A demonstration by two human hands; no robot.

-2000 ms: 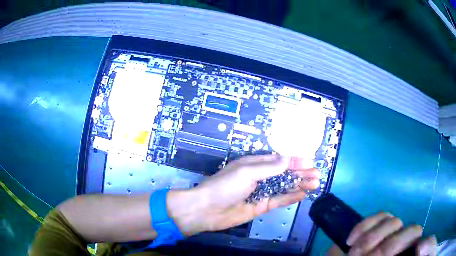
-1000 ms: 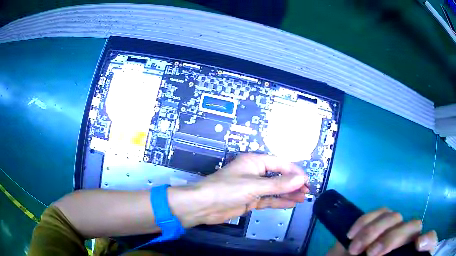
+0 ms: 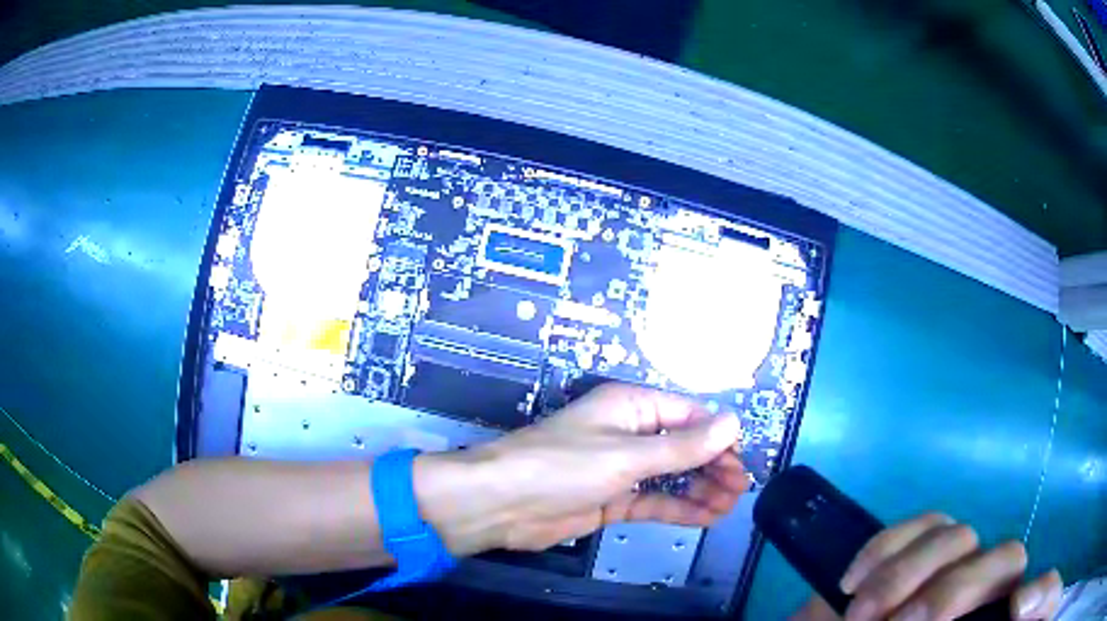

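Note:
The open laptop base [image 3: 328, 419] lies in front of me with a dark motherboard [image 3: 461, 297] across its upper part. My left hand [image 3: 595, 467] is over the lower right of the base, curled around a heap of small screws [image 3: 680, 479], with the thumb and fingertips close together. A blue wrist strap [image 3: 403, 516] is on that wrist. My right hand [image 3: 935, 570], partly cut off by the bottom edge, grips a black electric screwdriver [image 3: 813, 522] at the lower right. The tool's bit is not visible.
The base sits on a black pad [image 3: 522, 132] on the green-blue bench [image 3: 935, 388]. A ribbed whitish-grey strip [image 3: 486, 61] runs behind it. A yellow line [image 3: 46, 489] shows at the lower left. Whitish objects are cut off at the right edge.
My left hand has gone from an open palm showing the screws to curled fingers around them, slightly more open than one second ago. The right hand and screwdriver have barely moved.

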